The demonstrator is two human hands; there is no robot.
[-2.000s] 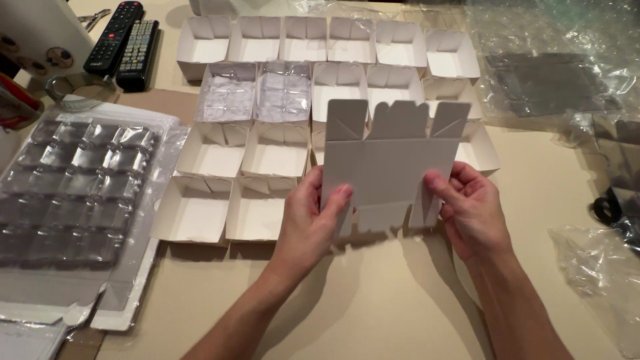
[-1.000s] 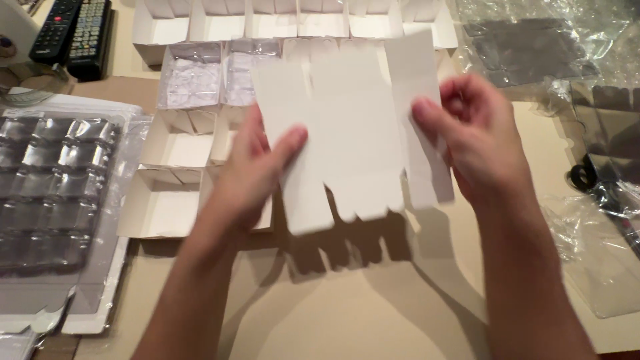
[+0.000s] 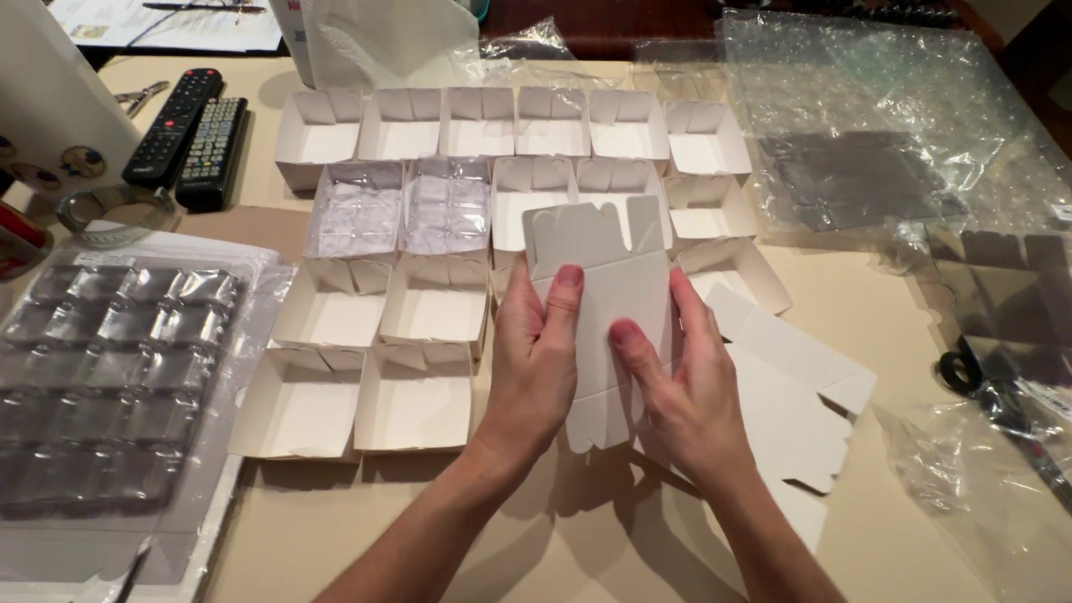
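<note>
Between my hands is a white die-cut cardboard box blank (image 3: 607,318), upright, creased and partly folded along its sides. My left hand (image 3: 540,360) grips its left edge, thumb on the face. My right hand (image 3: 682,373) holds the right side, its thumb also pressed on the face. A second flat white cardboard blank (image 3: 783,402) lies on the table, partly behind my right hand. Beyond my hands stand rows of open white cardboard boxes (image 3: 414,410). Two of them hold clear plastic divided inserts (image 3: 446,205); the others in plain sight look empty inside.
At left lie a stack of clear plastic compartment trays (image 3: 109,377), two remote controls (image 3: 209,155) and a roll of clear tape (image 3: 115,213). Clear plastic bags (image 3: 871,126) cover the back right. Scissors (image 3: 963,373) lie partly under clear plastic at right.
The blank between my hands was spread flat one second ago; the one held now is narrower, with its sides folded. A flat blank now lies on the table at right, where none showed before.
</note>
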